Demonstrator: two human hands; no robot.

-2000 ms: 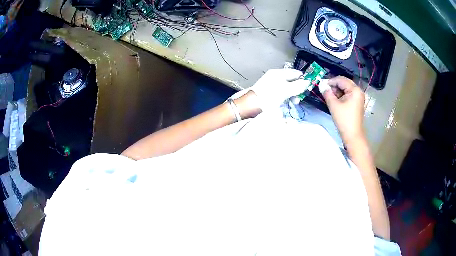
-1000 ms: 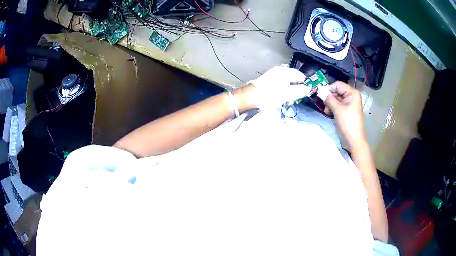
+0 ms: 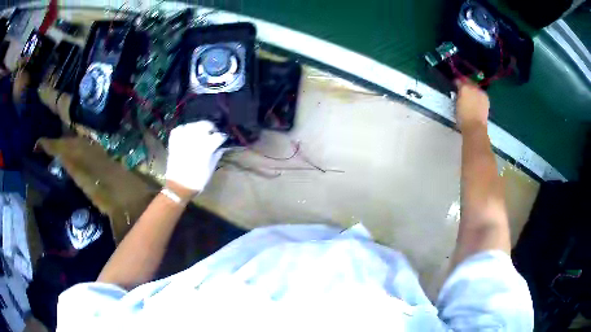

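My left hand (image 3: 193, 157), in a white glove, grips the near edge of a black housing (image 3: 194, 110) that carries a round silver speaker (image 3: 217, 67). Its fingertips are partly hidden by blur and dark parts. My right hand (image 3: 472, 104), bare, is stretched out over the green belt, its fingers closed at the near edge of another black speaker unit (image 3: 512, 58). Red wires and a green circuit board (image 3: 443, 53) lie at that unit's near left side, close to my right fingers.
Another black housing with a speaker (image 3: 94, 87) stands at the left among green boards (image 3: 136, 155). Thin wires lie on the tan bench (image 3: 369, 188). A pale rail (image 3: 363, 68) separates bench and green conveyor belt (image 3: 363, 29). A cardboard box (image 3: 91, 178) is at left, black units (image 3: 551, 227) at right.
The view has turned. My hands have parted from the small board: the left is now at a housing on the left, the right at a speaker unit on the belt.
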